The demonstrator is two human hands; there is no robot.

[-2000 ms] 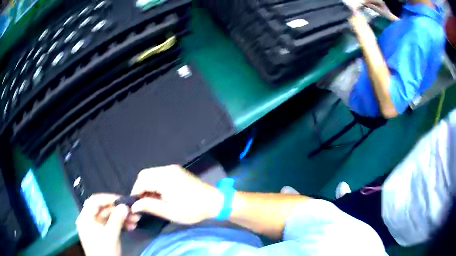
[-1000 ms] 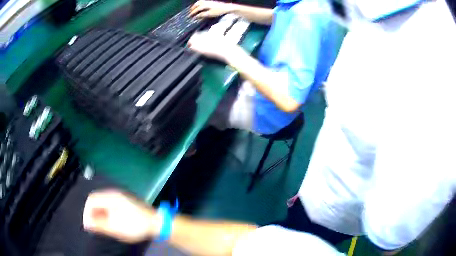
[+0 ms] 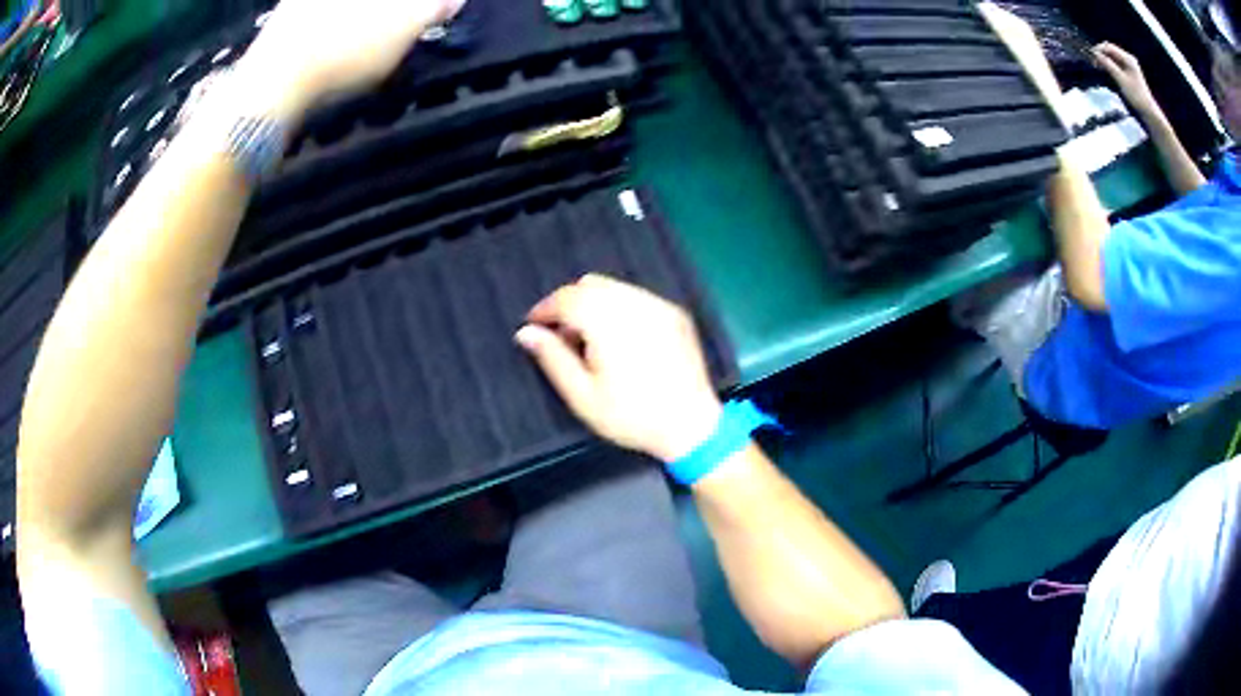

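Note:
My left hand (image 3: 357, 38) reaches to the upper edge, partly cut off, over the black housing tray on the stack behind. A dark part (image 3: 442, 37) lies just below its fingertips; whether they hold anything is unclear. My right hand (image 3: 619, 356) is over the right part of the ribbed black tray (image 3: 422, 367), fingers loosely curled, with no part visible in it. Several small dark pieces with pale marks (image 3: 283, 419) lie along that tray's left side. Green-and-white boards (image 3: 585, 8) show at the top edge.
Stacked black trays (image 3: 939, 109) stand at the right back on the green bench (image 3: 803, 326). A yellowish strip (image 3: 572, 131) lies on the notched stack behind. A pale blue sheet (image 3: 159, 490) is at left. A person in blue (image 3: 1157, 299) sits at right; another in white is at lower right.
The view has swung back left over the trays. My left hand, out of view one second ago, is now at the top. The dark part held between both hands two seconds ago no longer shows there.

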